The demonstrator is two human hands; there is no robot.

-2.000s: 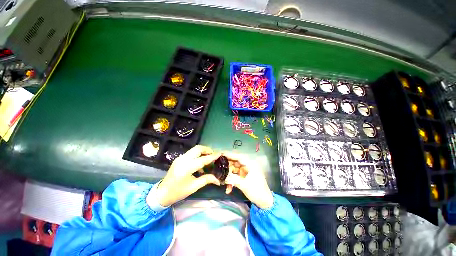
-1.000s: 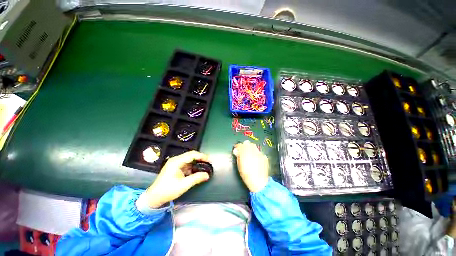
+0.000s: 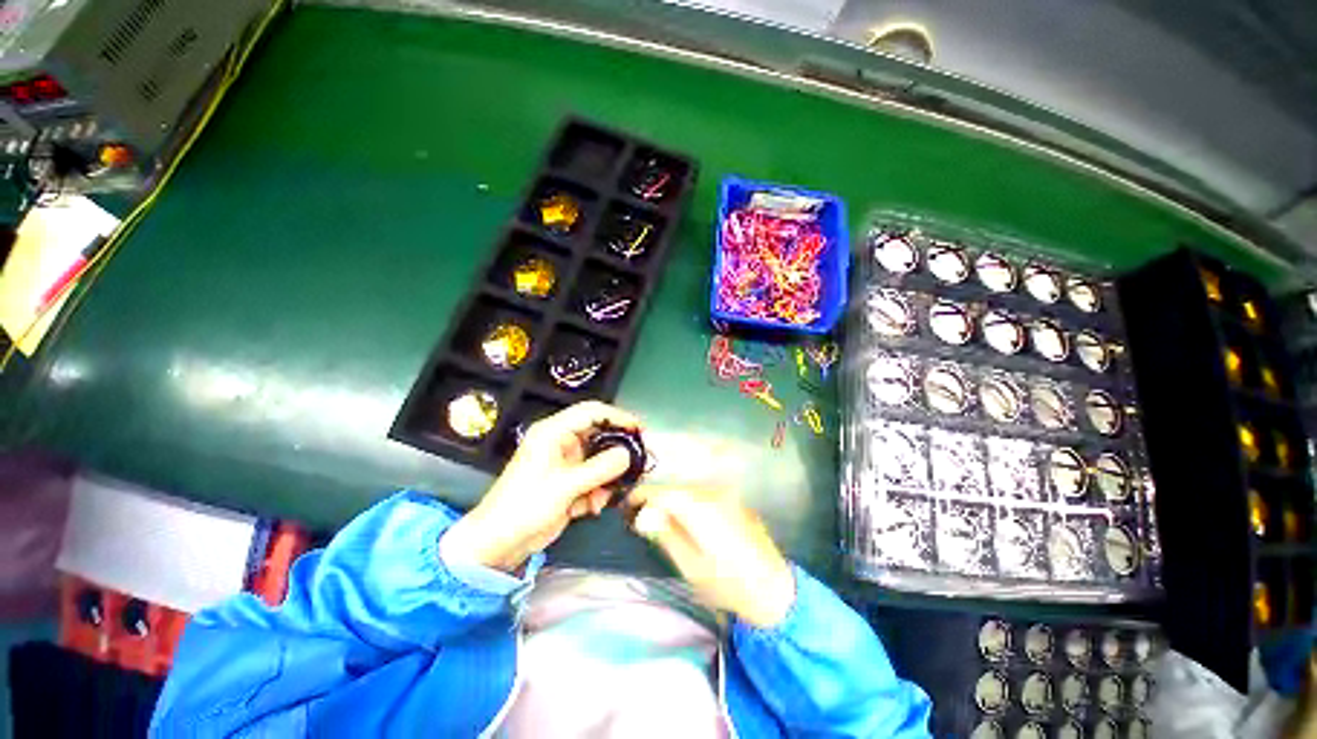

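Observation:
My left hand (image 3: 542,484) holds a dark round housing (image 3: 618,456) in front of my chest, with its face turned up. My right hand (image 3: 711,541) is beside it on the right, blurred, with its fingertips close to the housing's lower edge. I cannot tell whether those fingertips hold anything. Small coloured lead wires (image 3: 744,378) lie loose on the green mat below the blue parts box (image 3: 842,289), which is full of red-pink pieces.
A black pocket tray (image 3: 498,296) with amber and dark housings lies left of the box. A clear blister tray (image 3: 855,433) with silver discs lies right. Black trays (image 3: 1177,477) stand far right. A lower disc tray (image 3: 946,664) and power supply (image 3: 137,72) also show.
The right hand has moved from the loose wires back beside the housing. The left hand has raised and tilted the housing. The camera view has shifted, so the trays appear farther right.

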